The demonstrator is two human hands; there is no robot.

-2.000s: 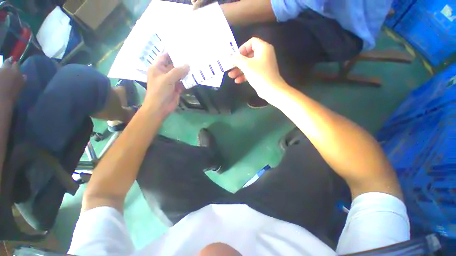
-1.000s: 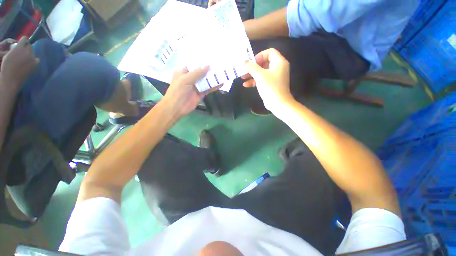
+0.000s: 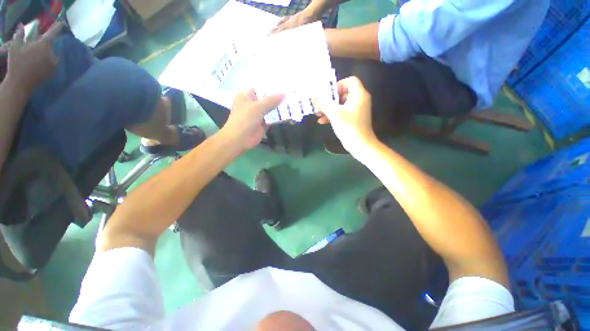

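A white printed sheet (image 3: 297,64) with short black marks along its lower and right edges is held between my hands. My left hand (image 3: 251,119) grips its lower left corner, thumb on top. My right hand (image 3: 349,110) pinches its lower right edge. Behind and beyond it, a wide pile of white sheets (image 3: 200,61) with a greyish printed patch lies on a dark crate (image 3: 284,139). The held sheet covers part of the pile. Bright light washes out much of the print.
Another person's hand (image 3: 304,18) rests at the pile's far edge. A seated person's knee (image 3: 123,90) is at the left. Blue crates (image 3: 550,220) stand at the right. A thin blue-and-white object (image 3: 323,242) shows between my legs. A wooden seat frame (image 3: 453,132) is at the right.
The view has shifted, so hands and papers sit lower and further right. The held sheet now lies flatter and squarer over the pile. The other person's hand has come onto the pile's far edge.
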